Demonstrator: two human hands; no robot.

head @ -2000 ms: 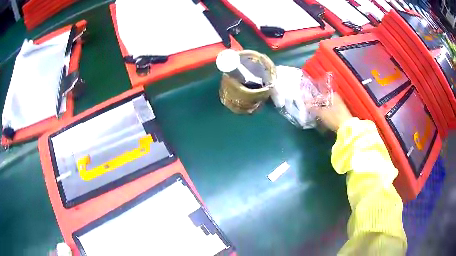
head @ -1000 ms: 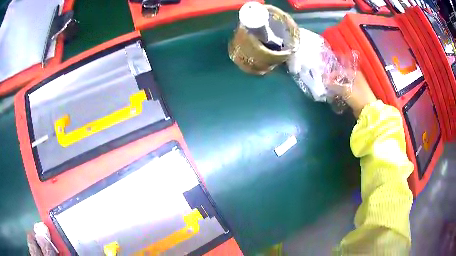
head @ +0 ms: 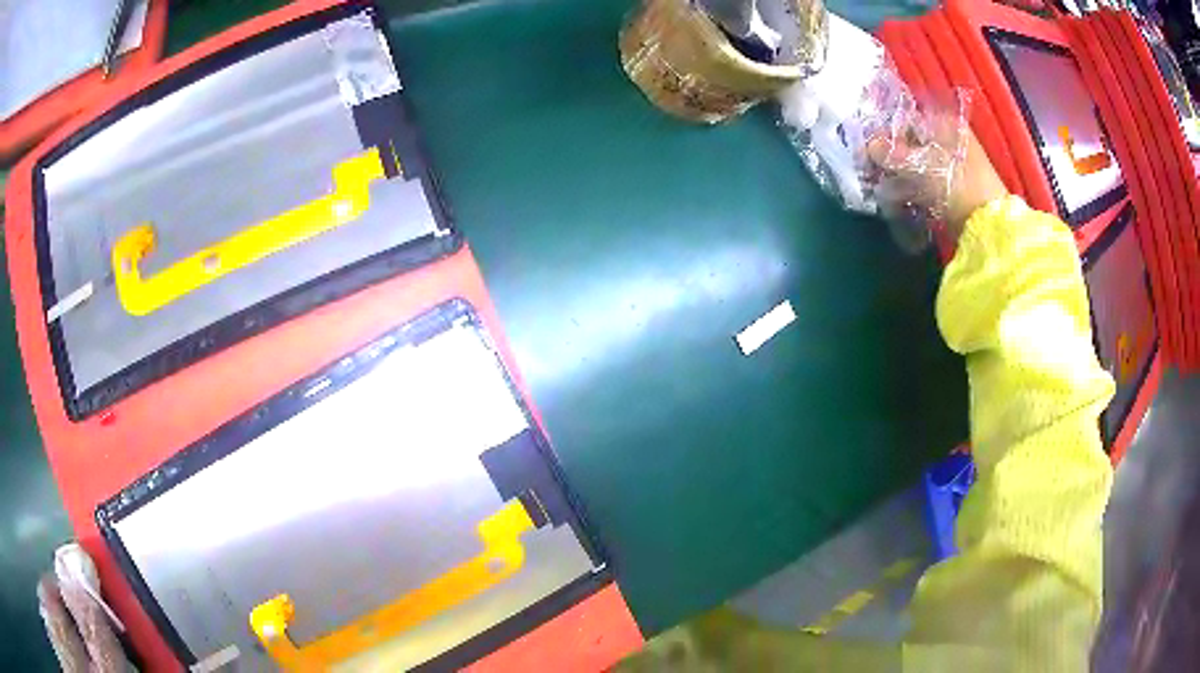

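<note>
My right hand, in a yellow sleeve, has its fingers in and against a crinkled clear plastic bag. The plastic blurs the fingertips. My left hand is cut off at the lower left edge, beside the tray, with a white wad, likely a wipe, at its fingers. A red foam tray holds two silver-backed display modules, an upper one and a lower one, each with an orange-yellow flex cable. A small white strip lies on the green mat.
A brown tape roll stands left of the bag with part of a tube in it. Stacked red trays with display modules stand at right. Another tray with a white sheet is at the upper left. A blue object is below the mat's edge.
The view has tilted down, so trays, tape roll and bag sit higher in the picture. My right hand stays at the bag. More of my left hand has come into view.
</note>
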